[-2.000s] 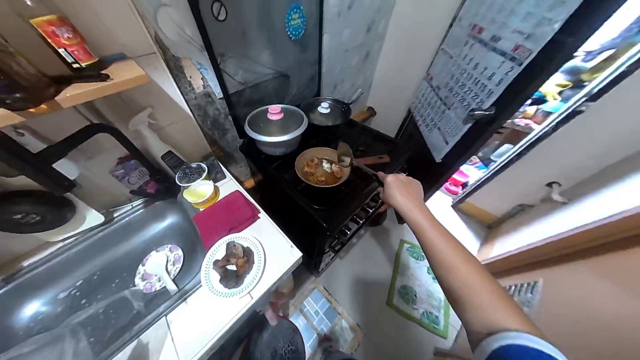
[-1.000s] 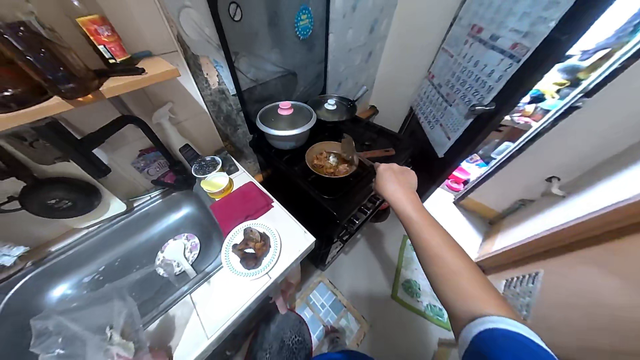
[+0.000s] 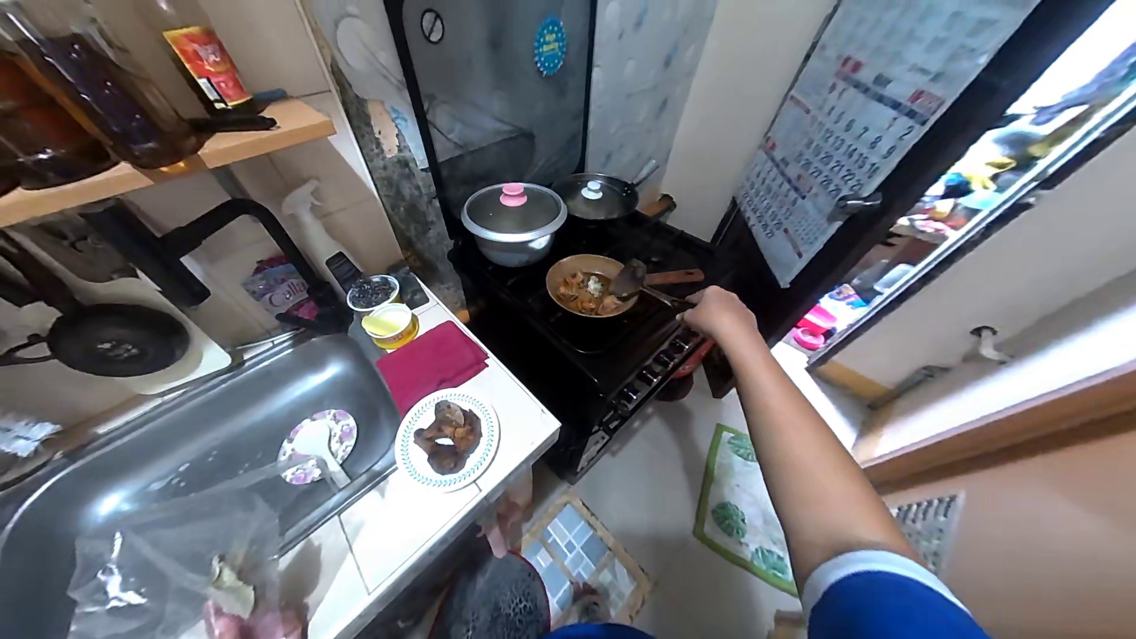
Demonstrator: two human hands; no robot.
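My right hand (image 3: 721, 312) grips the handle of a dark spatula (image 3: 628, 279), whose blade rests in a small frying pan (image 3: 564, 303) on the stove. Browned food pieces (image 3: 605, 303) and a pale chopped heap lie in the pan, whose wooden handle points right. My left hand is not clearly visible. At the lower left, a clear plastic bag (image 3: 169, 550) holds pinkish pieces and something leafy. A white plate with a patterned rim (image 3: 406, 444) carries dark browned pieces (image 3: 448, 437) on the counter.
Behind the pan stand a lidded pot (image 3: 515, 232) and a lidded dark pan (image 3: 596, 197). A red cloth (image 3: 432, 364) and a yellow tub (image 3: 390, 327) are by the sink (image 3: 226, 426), which holds a floral plate (image 3: 342, 426). A wooden shelf (image 3: 302, 124) bears bottles.
The spatula blade has shifted within the pan, with my right hand still on its handle. The plastic bag shows more plainly at the lower left than two seconds ago.
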